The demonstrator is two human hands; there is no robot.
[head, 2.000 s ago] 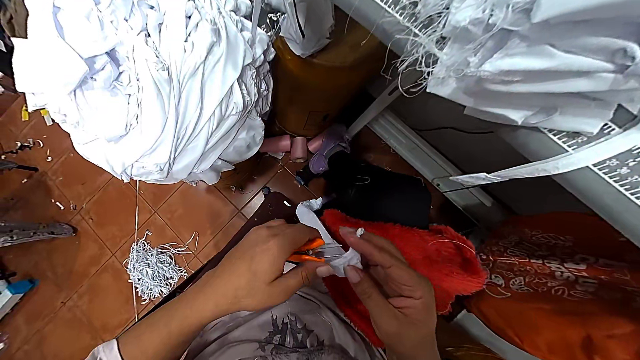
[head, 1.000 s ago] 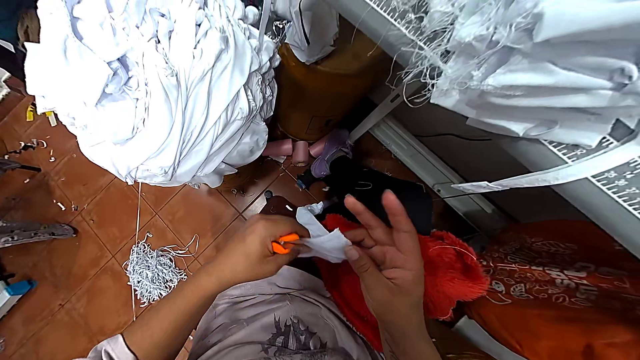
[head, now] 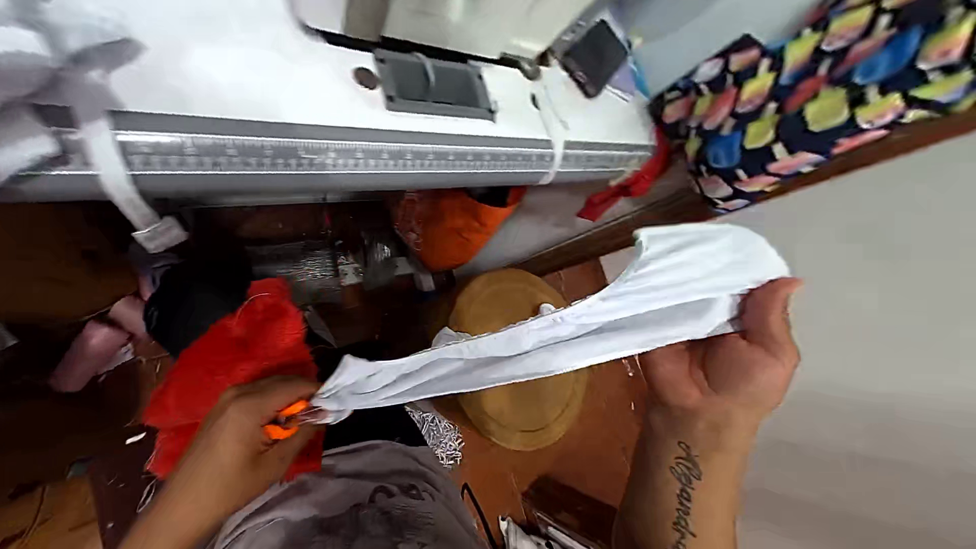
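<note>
A piece of white fabric (head: pixel 526 335) is stretched between my two hands, above a round tan lid (head: pixel 526 404). My left hand (head: pixel 259 427), at lower left, holds small orange-handled scissors or thread snips (head: pixel 287 421) along with the gathered left end of the cloth. The blades are mostly hidden by fingers and cloth. My right hand (head: pixel 724 351) grips the wider right end of the cloth, palm turned up, near the pale wall. Behind my left hand lies red fluffy fabric (head: pixel 236 351).
Across the top runs a sewing machine table with a ruler strip (head: pixel 343 152) on its edge; a phone (head: pixel 593 57) lies there. Patterned fabric (head: pixel 823 99) is at upper right, and an orange bag or cloth (head: pixel 457 225) beneath the table. White thread scraps (head: pixel 438 435) lie low.
The view has swung far to the right. My hands, close together before, are now wide apart with white cloth extended between them. The orange-handled tool is still in my left hand.
</note>
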